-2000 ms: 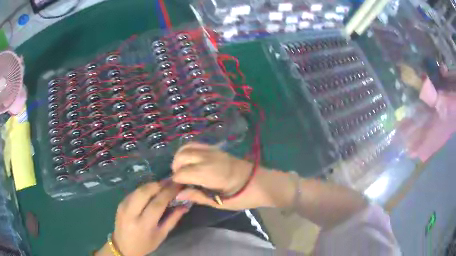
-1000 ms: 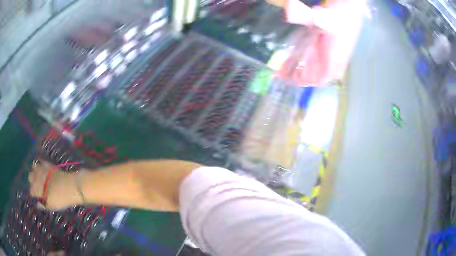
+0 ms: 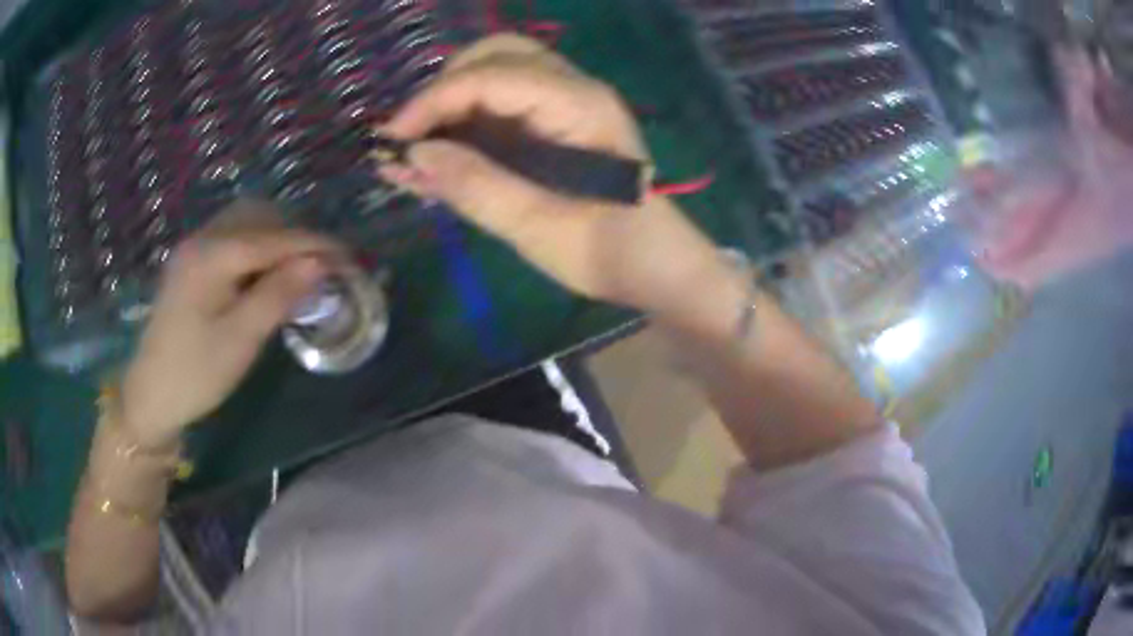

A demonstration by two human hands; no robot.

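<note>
My right hand [image 3: 547,186] holds a black test probe [image 3: 565,170] like a pen, its tip pointing left over the blister tray's near right part. A red cable leaves the probe's rear. My left hand [image 3: 205,323] is blurred, with its fingertips at the pale centre of a round silver-gold fixture [image 3: 354,338] on the green mat. Whether the fingers grip the fixture or a small part in it cannot be told. The clear blister tray [image 3: 75,342] bears rows of shiny round wired components [image 3: 203,114], with thin red wires between them.
A second filled blister tray [image 3: 826,93] lies at the upper right. Blue tape [image 3: 470,292] crosses the mat near the bench edge. A tan cardboard box [image 3: 665,410] is below the edge. Another person's pink sleeve [image 3: 1037,218] shows at the right, beside the grey aisle [image 3: 994,497].
The view has swung back from the right side. The round fixture now shows uncovered beside my left hand. My hands, together two seconds ago, are apart, and the black probe shows in my right hand.
</note>
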